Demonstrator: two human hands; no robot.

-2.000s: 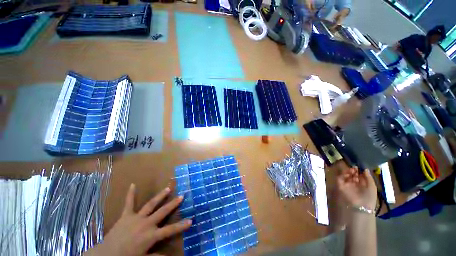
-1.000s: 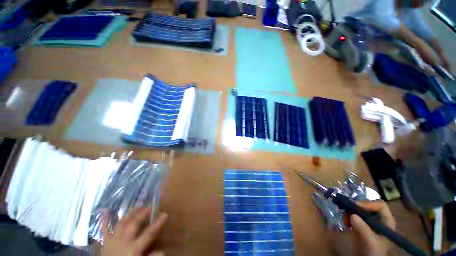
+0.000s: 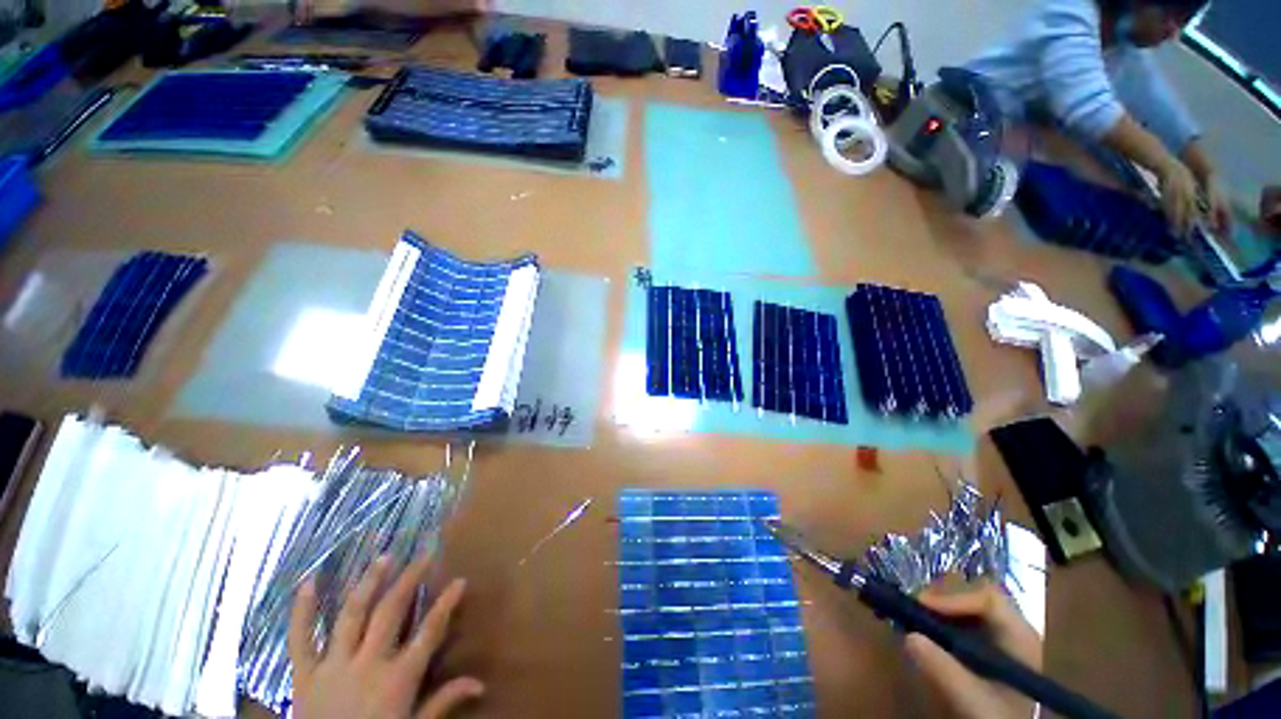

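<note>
A blue grid-lined solar cell panel (image 3: 714, 604) lies on the brown table in front of me, its lower end cut off by the picture edge. My right hand (image 3: 976, 639) holds a black soldering iron (image 3: 927, 618) like a pen; its metal tip is at the panel's upper right corner. My left hand (image 3: 377, 646) rests with fingers spread on long silver ribbon strands (image 3: 344, 527), and I see nothing gripped in it. White strips (image 3: 134, 562) lie left of the strands. A short ribbon heap (image 3: 934, 548) lies behind my right hand.
A curved cell stack (image 3: 443, 330) lies on a pale sheet. Dark cell groups (image 3: 801, 358) lie on a green sheet (image 3: 724, 183). A black stand (image 3: 1047, 471) and grey round machine (image 3: 1180, 478) are at right. A person's hands (image 3: 1194, 190) work at the far right.
Since the first frame, my right hand has taken up the iron and moved its tip to the panel. My left hand has moved off the panel onto the long strands. The view has shifted.
</note>
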